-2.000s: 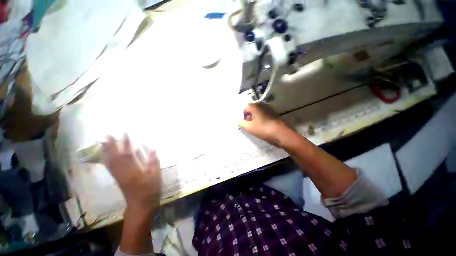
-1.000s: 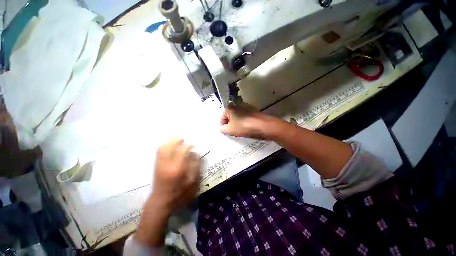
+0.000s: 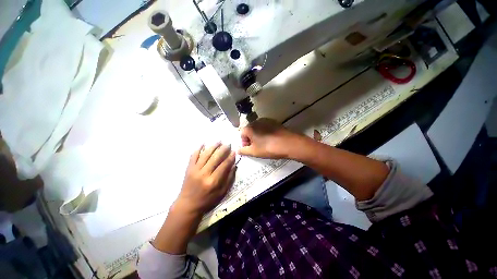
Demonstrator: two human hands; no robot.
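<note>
The white garment piece lies washed out against the table in front of the needle, so its edges are hard to tell. My left hand lies flat with fingers spread, just left of the needle area. My right hand is curled close to the presser foot, fingertips pinched at the cloth; what lies between them is too washed out to see clearly. The white sewing machine stands above and behind my right hand.
Loose white cut pieces lie at the left. A pale curled strip lies at the lower left. Red-handled snips rest at the bed's right end. A printed measuring tape runs along the front edge.
My left hand has moved right, towards the needle, and now rests beside my right hand. My right hand stays by the presser foot. The view has shifted, so the machine appears further left.
</note>
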